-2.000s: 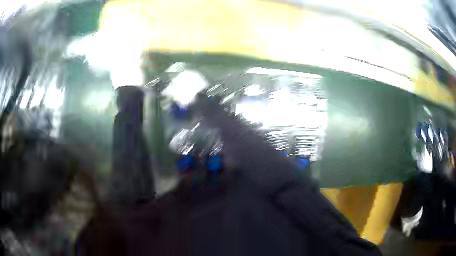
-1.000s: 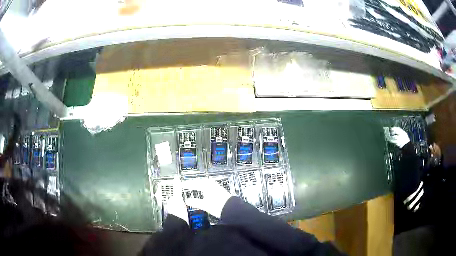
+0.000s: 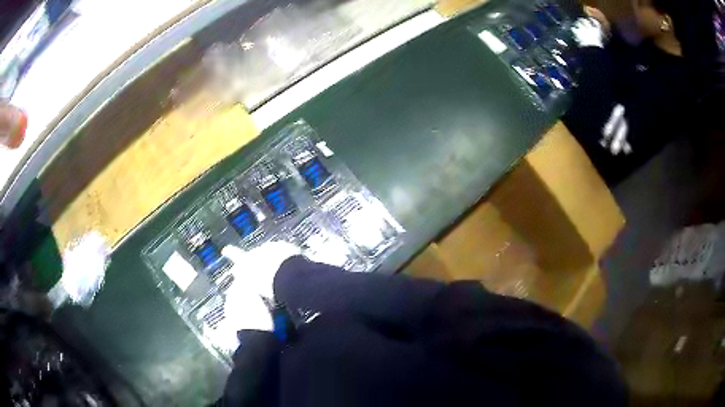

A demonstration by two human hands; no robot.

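A clear tray (image 3: pixel 176 274) with two rows of pockets lies slanted on the green bench. Black products with blue blocks, one of them here (image 3: pixel 276 196), stand in its far row. A small white slip (image 3: pixel 180 271) lies at its left end. My left hand (image 3: pixel 239 308) and my right hand (image 3: pixel 269 266), in white gloves, are close together over the near row. A product's blue part (image 3: pixel 282 325) shows just below them, between the sleeves. Glare hides my fingers, so their grip cannot be told.
Another gloved worker (image 3: pixel 636 95) in dark clothing is at the upper right by a second filled tray (image 3: pixel 540 83). An open brown carton (image 3: pixel 548 215) adjoins the bench's near edge. Brown cardboard (image 3: pixel 159 171) and shiny clear plastic (image 3: pixel 278 56) lie along the far side, below a white ledge (image 3: pixel 111 52).
The view has tilted and turned right, so the bench runs diagonally and more of the carton shows. The blur of two seconds ago has eased. Both hands remain over the near row.
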